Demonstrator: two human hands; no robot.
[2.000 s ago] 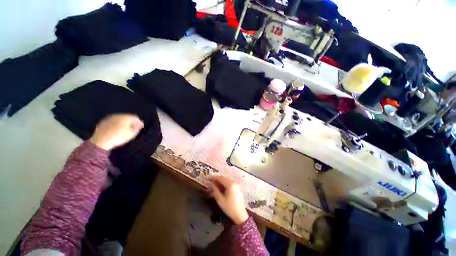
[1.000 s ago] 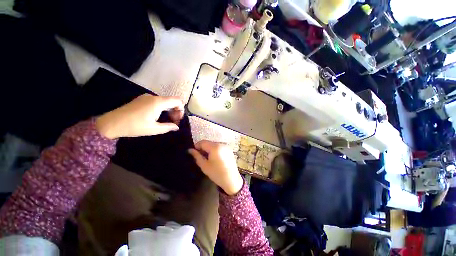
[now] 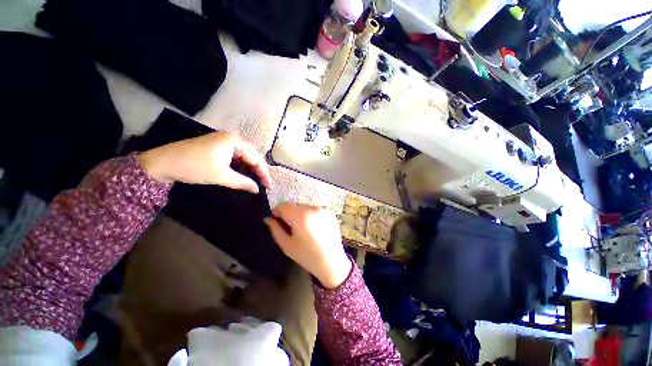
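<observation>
A dark fabric panel point(image 3: 221, 225) lies over the table's front edge and my lap. My left hand point(image 3: 211, 163) holds its upper edge, with the fingertips curled over the cloth. My right hand point(image 3: 309, 239) holds the panel's right edge, thumb and fingers together on the cloth. Both hands are just left of and below the needle plate point(image 3: 297, 146). The sewing machine point(image 3: 429, 114) has its presser foot point(image 3: 312, 131) above the plate, with no cloth under it. The fingertips are partly hidden.
Black panel piles point(image 3: 150, 50) lie at the upper left. A pink-topped bottle point(image 3: 336, 28) stands behind the needle end. Folded dark pieces point(image 3: 472, 264) hang at the machine's right. The table's chipped front edge point(image 3: 368, 225) is beside my right hand. Thread cones point(image 3: 475, 14) are at the top.
From two seconds ago, my left hand came from the left pile to the table edge and a panel is now between both hands. Over the last second the hands moved only slightly.
</observation>
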